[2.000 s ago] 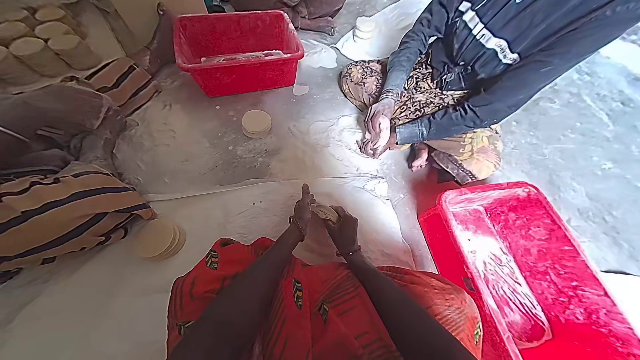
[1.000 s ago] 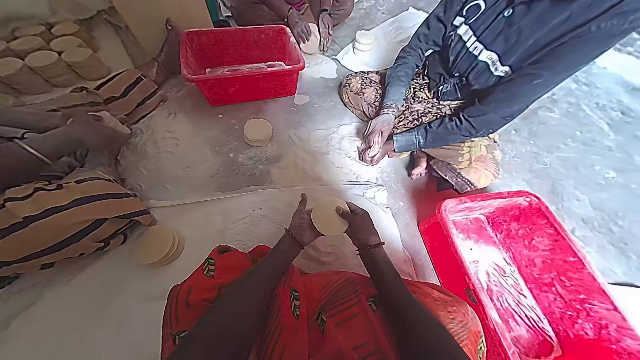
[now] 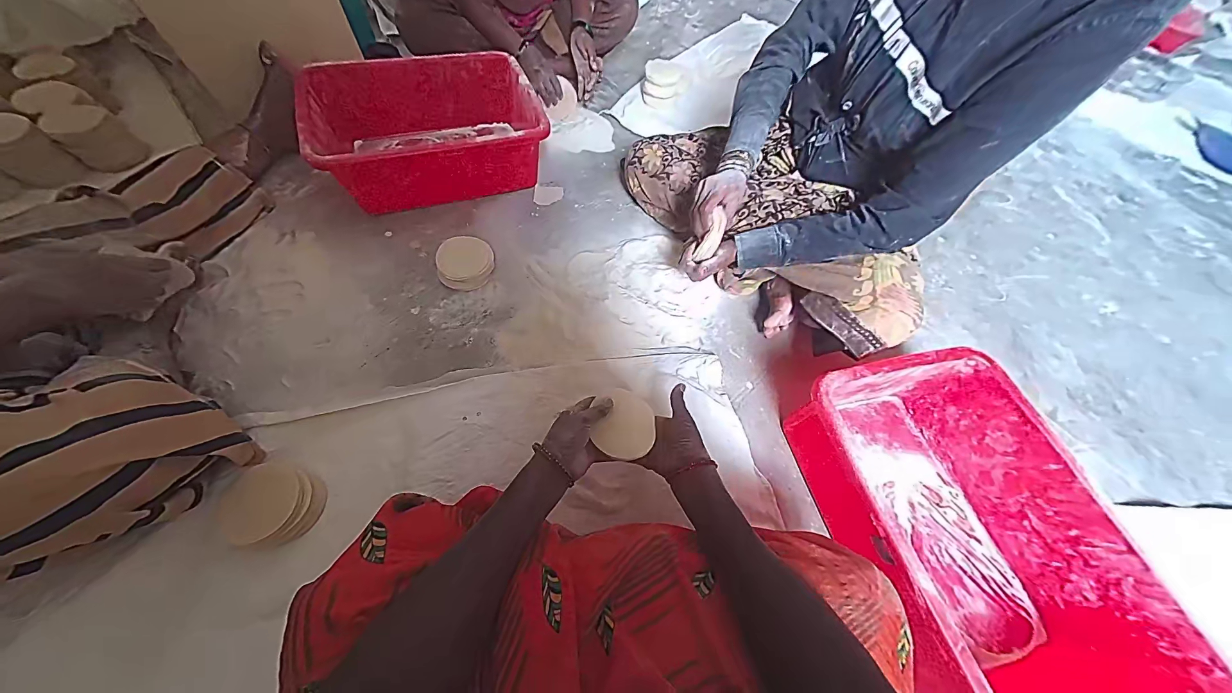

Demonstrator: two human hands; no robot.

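A pale round dough disc [image 3: 624, 424] is held between my two hands above the white sheet [image 3: 500, 409]. My left hand [image 3: 575, 438] grips its left edge, thumb on the upper face. My right hand [image 3: 680, 438] supports the disc's right edge, thumb pointing up and away from it. Whether it is one disc or a thin stack cannot be told. A leaning stack of similar discs [image 3: 265, 503] lies on the sheet to the left, and a small stack [image 3: 465, 262] sits on the floured floor farther forward.
A red plastic tub [image 3: 1088, 520] with a flour-dusted inside stands at the right, another red tub [image 3: 443, 168] ahead. A co-worker in a dark jacket [image 3: 866, 144] holds dough at front right. Other people sit at left and at the top. More disc stacks [image 3: 82, 135] stand upper left.
The disc was seen nearly edge-on between my hands two seconds ago; its round face now shows. My right thumb has lifted off it since one second ago. The view has shifted slightly.
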